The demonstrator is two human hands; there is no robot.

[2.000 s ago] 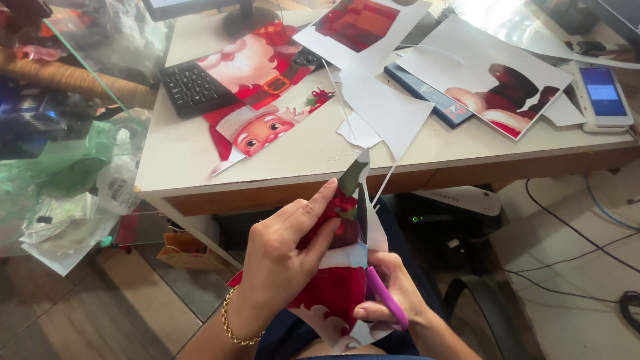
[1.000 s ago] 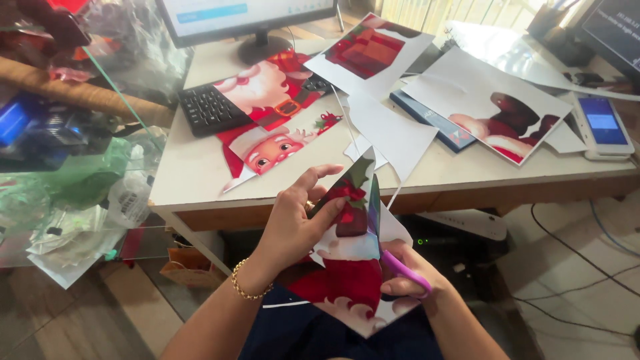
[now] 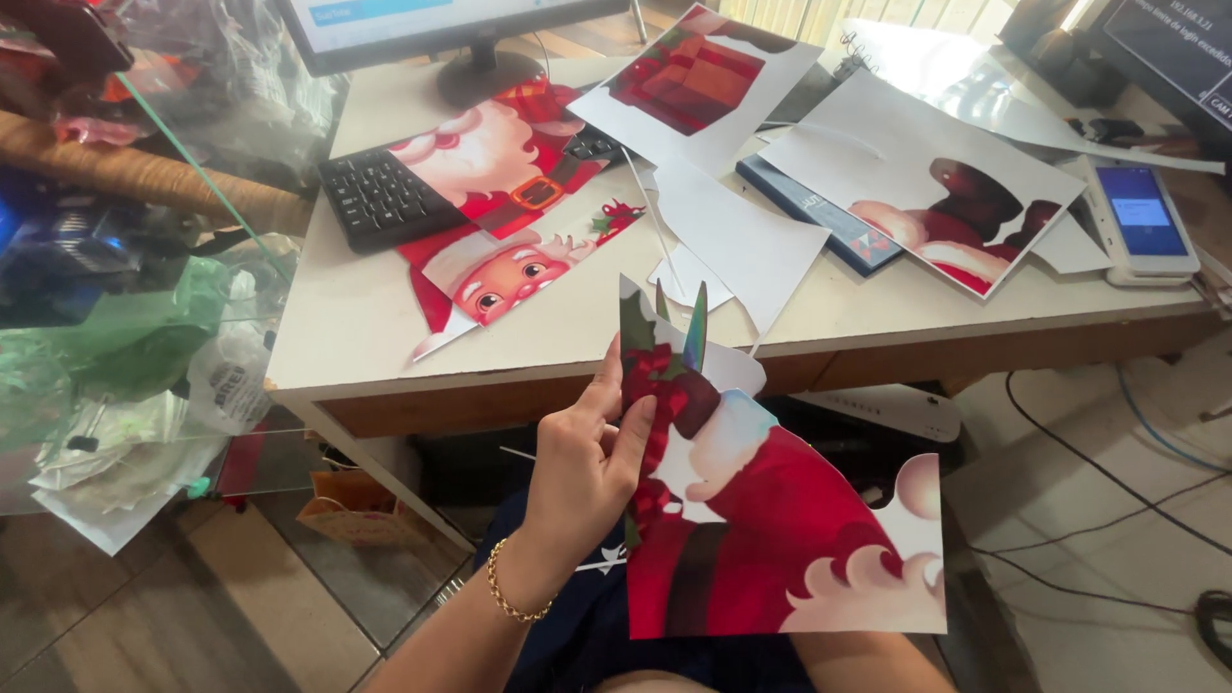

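My left hand (image 3: 589,443) pinches the left edge of a printed Santa paper sheet (image 3: 760,520), thumb in front, over the lap. The sheet hides my right hand; only its forearm (image 3: 866,662) shows below. Two rainbow-tinted scissor blades (image 3: 695,327) stand up, parted, behind the sheet's top, their handles hidden. A white paper offcut (image 3: 733,366) is beside the blades. On the desk, cut prints of a Santa face (image 3: 510,279) and of a beard and belt (image 3: 491,159) lie partly over a black keyboard (image 3: 375,197).
Behind lie a gift-box print (image 3: 693,82), a boots print (image 3: 938,192), white paper scraps (image 3: 736,236) and a dark blue box (image 3: 818,217). A monitor stand (image 3: 491,72) is at the back, a handheld device with a screen (image 3: 1141,217) at right. The desk's front edge (image 3: 539,390) is just beyond my hands.
The held sheet has turned and spread out, its printed face now toward the camera. My right hand and the purple scissor handle, visible before, are now hidden behind it.
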